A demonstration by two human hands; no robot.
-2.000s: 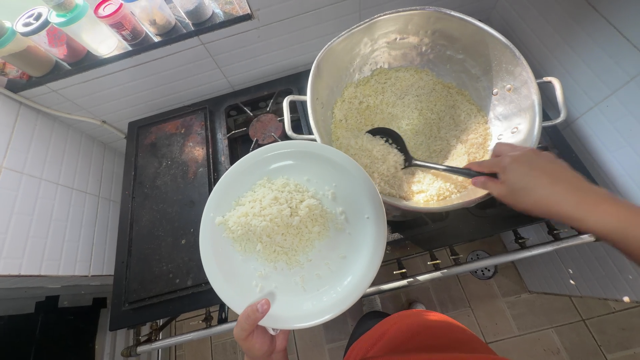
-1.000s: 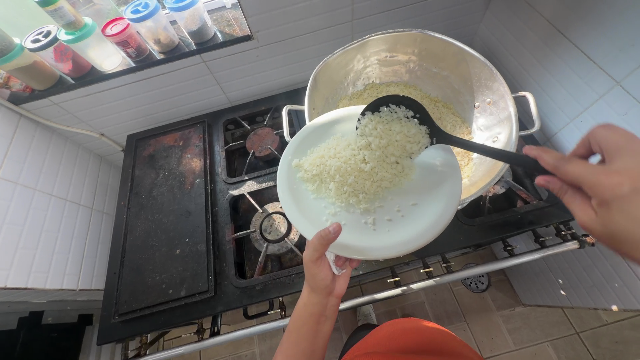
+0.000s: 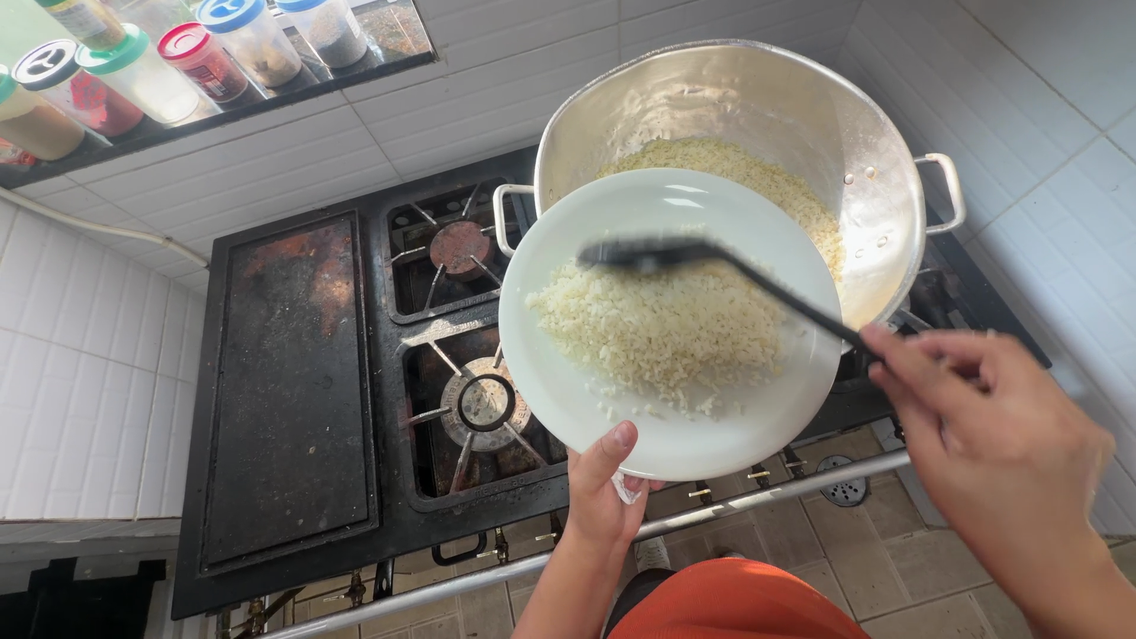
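My left hand (image 3: 603,488) grips the near edge of a white plate (image 3: 701,444), thumb on the rim. A heap of cooked rice (image 3: 666,333) lies on the plate. My right hand (image 3: 994,435) is closed on the handle of a black serving spoon (image 3: 790,302), whose blurred bowl is over the far part of the heap. Behind the plate stands a large two-handled aluminum pot (image 3: 710,98) with more rice (image 3: 745,173) in it; the plate overlaps the pot's near side in view and hides part of its contents.
The pot is on a black gas stove, with a flat griddle plate (image 3: 288,399) at left and two burners (image 3: 484,399) beside it. A metal rail (image 3: 506,577) runs along the stove's front. Lidded spice jars (image 3: 204,67) line a dark ledge (image 3: 382,44) at upper left.
From two seconds ago, the plate has moved right, over the pot's near side, and its rice heap has grown. The spoon, in the pot then, is now over the plate, turned over since one second ago.
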